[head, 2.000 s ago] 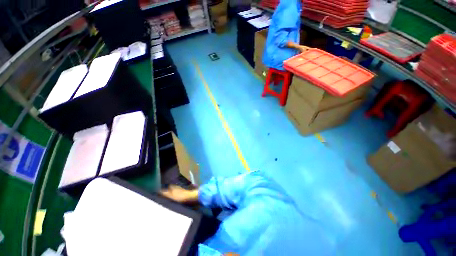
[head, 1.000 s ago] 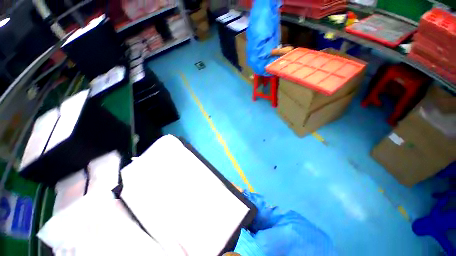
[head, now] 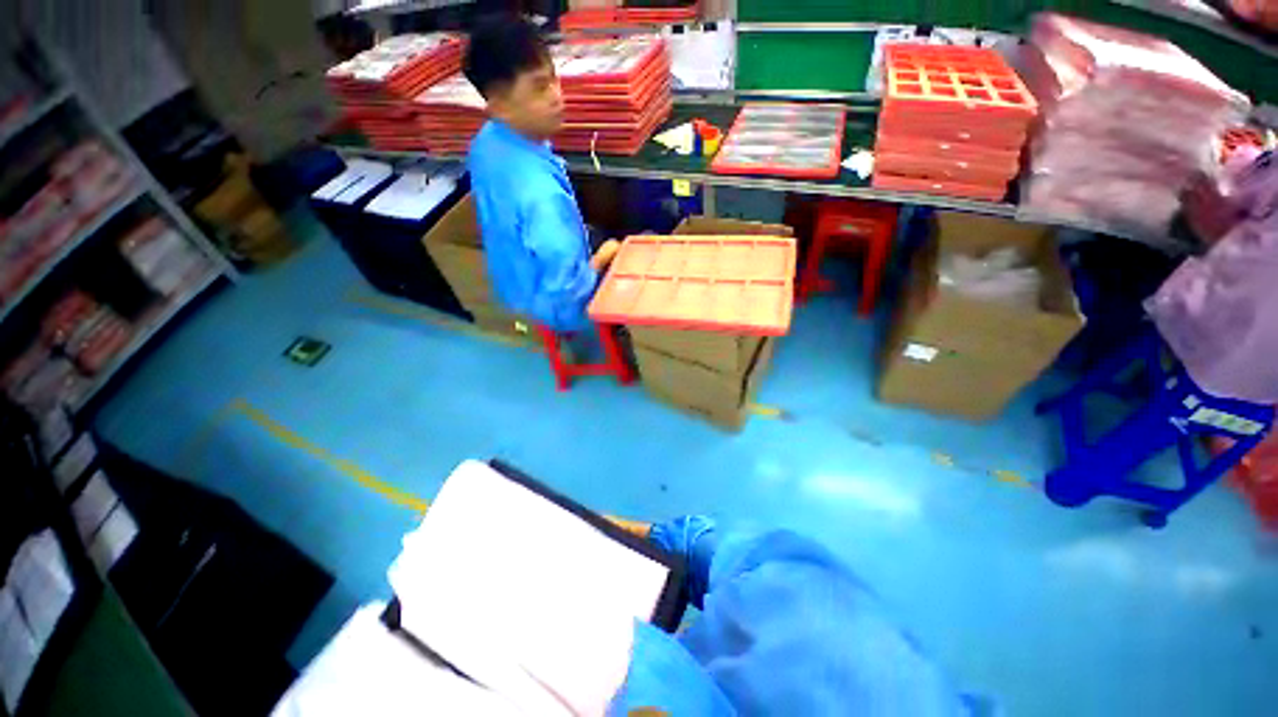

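Note:
A covered tray [head: 540, 581] is held in front of me at the bottom centre. Its black rim shows along the far right side, and a black bar splits two white sheets. The lower sheet is cut off by the picture's edge. My right hand [head: 631, 527] is at the tray's right rim, with only a small part showing between rim and blue sleeve; its fingers are mostly hidden. My left hand is not in view.
A seated person in blue [head: 526, 210] holds an orange-red tray [head: 701, 280] over cardboard boxes. Black tray stacks [head: 210, 560] stand at lower left, beside the green bench. A blue stool [head: 1121, 434] and another person [head: 1226, 301] are at right.
The view has swung right, away from the bench. The covered tray has moved off the bench with me and is now over the blue floor. The seated person's head has come into view.

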